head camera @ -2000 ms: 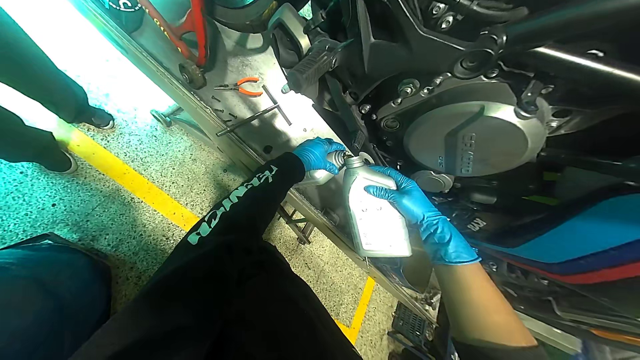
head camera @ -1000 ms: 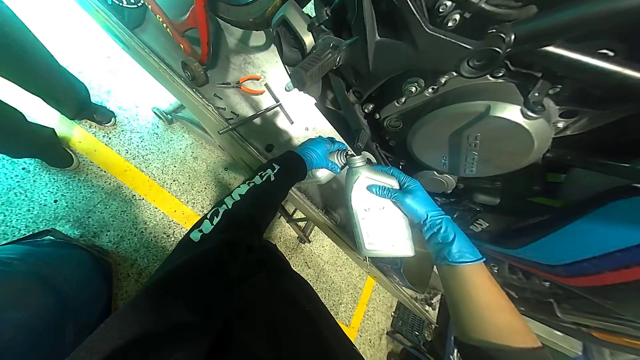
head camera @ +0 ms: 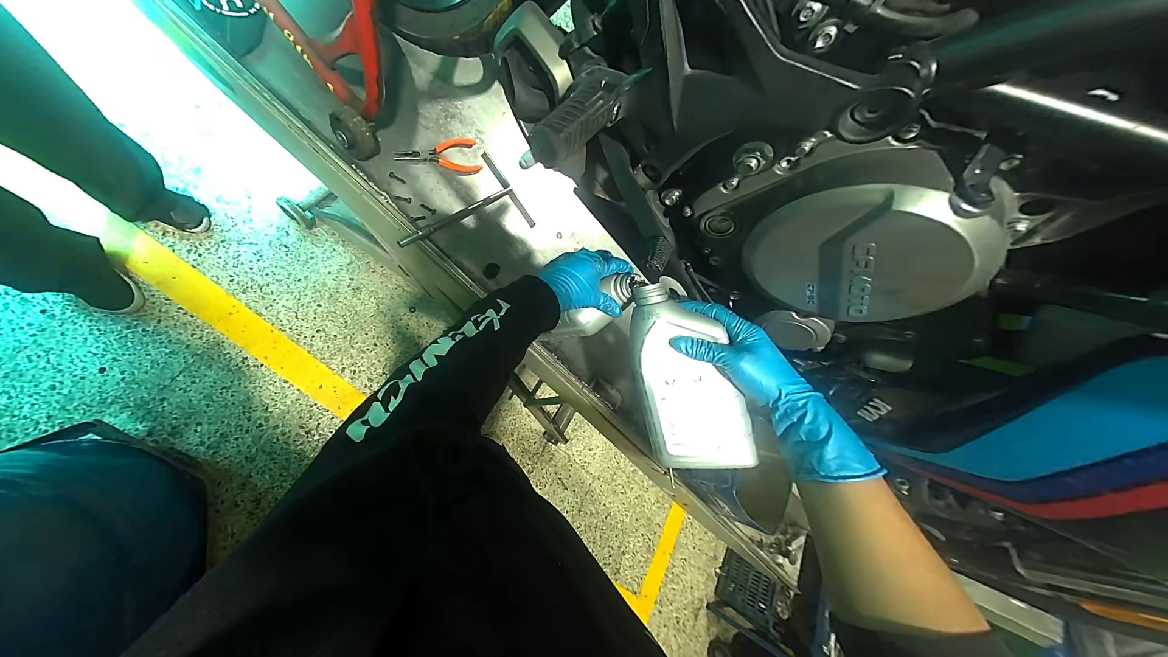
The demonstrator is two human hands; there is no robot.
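Note:
My left hand (head camera: 584, 280), in a blue glove, grips a second plastic bottle (head camera: 584, 321) near its neck, tilted so that its mouth meets the mouth of a grey plastic bottle (head camera: 684, 383). My right hand (head camera: 744, 360), also gloved in blue, holds that labelled grey bottle nearly upright by its side. Most of the left bottle is hidden by my hand and sleeve. Both bottles are beside a motorcycle engine with a round metal cover (head camera: 881, 251). Whether liquid passes between the mouths cannot be seen.
Orange-handled pliers (head camera: 447, 157), a metal T-handle tool (head camera: 461, 214) and several small bolts (head camera: 401, 196) lie on the metal lift platform (head camera: 566, 374). A red stand (head camera: 351, 55) is farther up. A person's legs (head camera: 87, 164) are at the left, beyond the platform edge.

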